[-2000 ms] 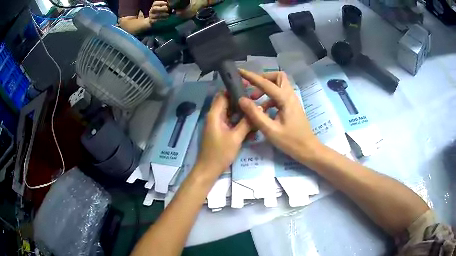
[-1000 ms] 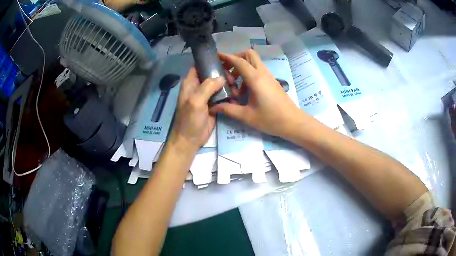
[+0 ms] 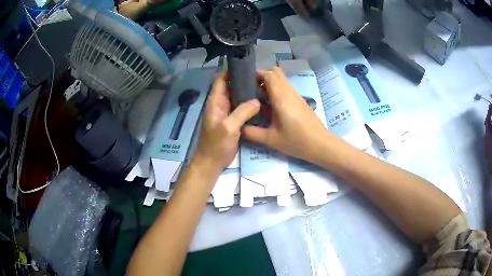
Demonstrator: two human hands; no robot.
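A dark grey handheld mini fan (image 3: 243, 73) stands roughly upright between my hands, its round grille facing me. My left hand (image 3: 222, 126) is wrapped around the lower handle, thumb across its front. My right hand (image 3: 283, 113) holds the handle's lower end from the right, fingers partly hidden behind it. Flat light blue and white retail boxes (image 3: 182, 121) lie spread under and around my hands, white tabs toward me. Another flat box (image 3: 362, 81) lies to the right.
A desk fan (image 3: 116, 51) and dark grey stacked round parts (image 3: 105, 141) are at left. Bubble wrap (image 3: 69, 221) lies lower left. More mini fans (image 3: 398, 60) and a small carton (image 3: 441, 38) are at upper right. Other people's hands (image 3: 132, 7) show at the top and right edges.
The mini fan has turned from edge-on to grille facing me, and my left hand has shifted on the handle. At upper right, another fan is blurred, and a hand now shows at the right edge.
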